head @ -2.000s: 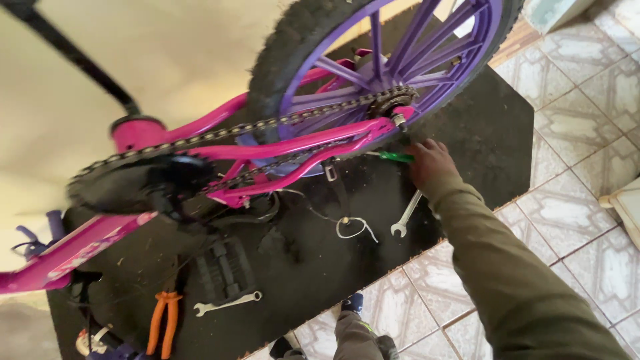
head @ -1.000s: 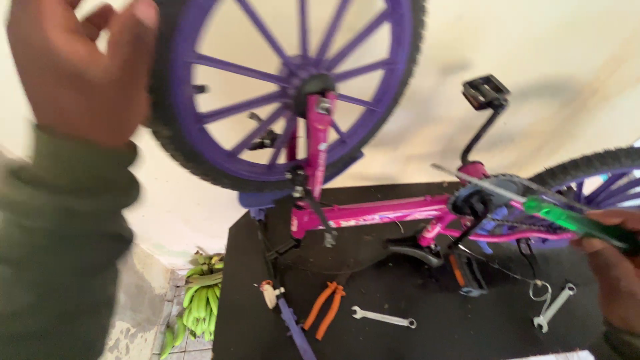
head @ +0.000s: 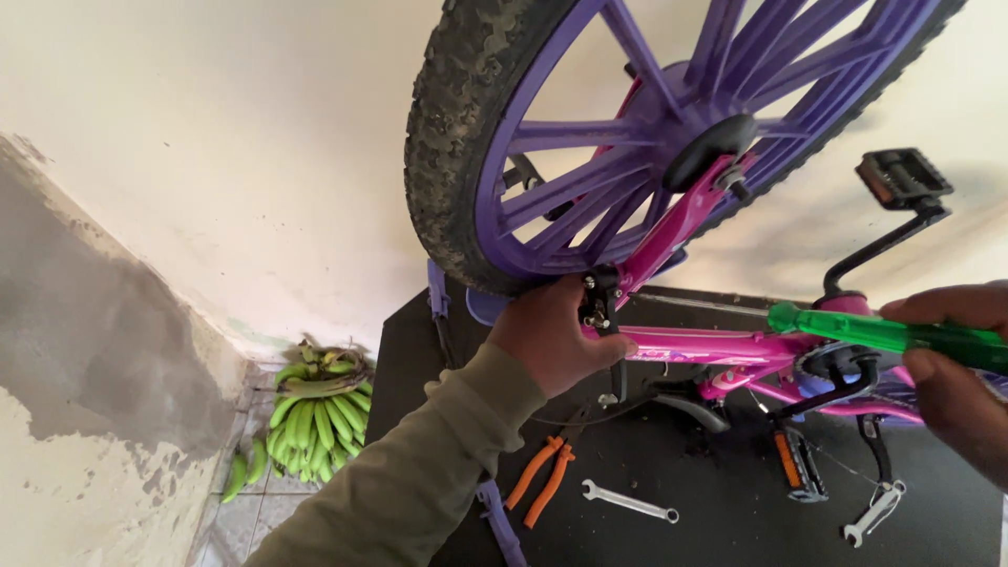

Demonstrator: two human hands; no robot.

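Note:
An upside-down bicycle with a pink frame (head: 701, 346) rests on a black tabletop. My left hand (head: 551, 335) grips the black brake arm (head: 605, 303) at the fork, just under the purple spoked front wheel (head: 512, 142). From the right, my right hand (head: 957, 362) holds a screwdriver by its green handle (head: 850, 327). The shaft points left, its tip close to the fork beside the brake arm. Part of the handle is hidden by my fingers.
Orange-handled pliers (head: 543, 480), a combination wrench (head: 630, 502) and another wrench (head: 874, 516) lie on the black tabletop (head: 709, 543). A pedal (head: 904, 177) sticks up at right. Green bananas (head: 319, 425) lie on the tiled floor, left of the table, near the wall.
The view has swung from the rear wheel to the front wheel. My left hand, raised beside the tire a second ago, is now at the brake arm. The screwdriver tip is now near the fork.

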